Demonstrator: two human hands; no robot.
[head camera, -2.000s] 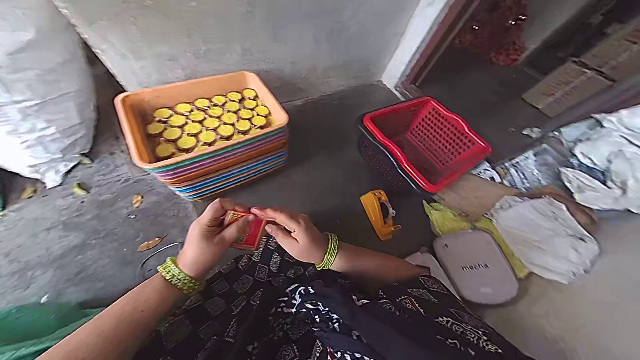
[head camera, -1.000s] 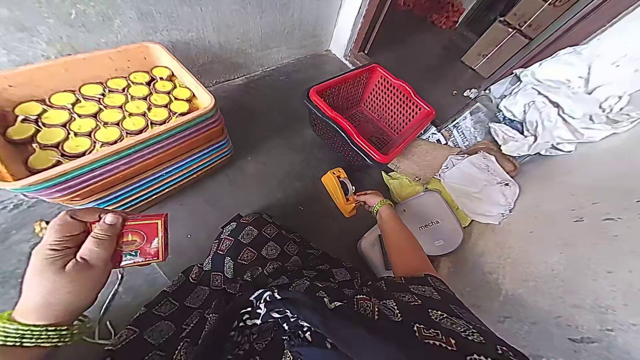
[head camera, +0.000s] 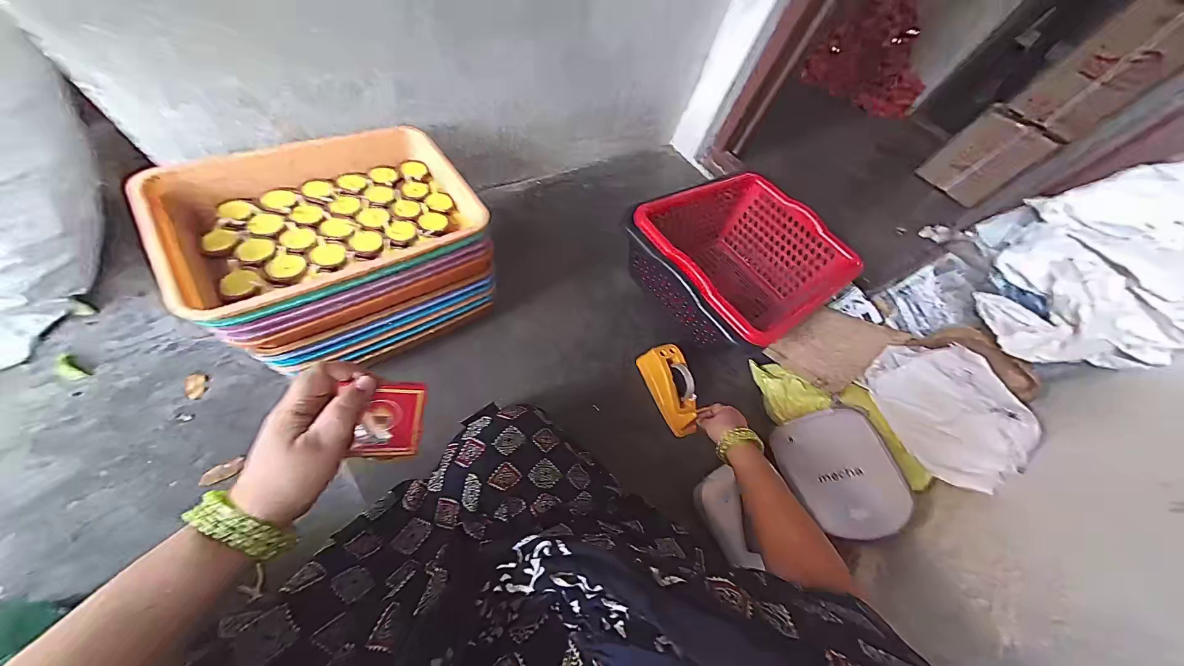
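Note:
My left hand (head camera: 301, 444) pinches a small red printed packet (head camera: 393, 421) by its left edge, in front of the stacked tubs. At the lower end of a yellow tape dispenser (head camera: 661, 388), which carries a roll of clear tape, are the fingers of my right hand (head camera: 720, 421); whether they grip it or only touch it is hard to tell. The dispenser is on the dark floor. An orange plastic tub (head camera: 444, 190) tops a stack of coloured tubs and holds many round yellow-topped pieces.
A red perforated basket (head camera: 795, 217) sits nested in a dark one, beyond the dispenser. Right of my forearm lies a grey rounded case (head camera: 842, 481), beside white plastic sheets (head camera: 953, 416) and cardboard (head camera: 828, 347). Cartons (head camera: 985, 157) stand past the doorway; a white sack (head camera: 46, 185) is far left.
Two seconds ago both hands were together at the red packet. My right hand has since left it and moved right to the tape dispenser; the packet stays in my left hand.

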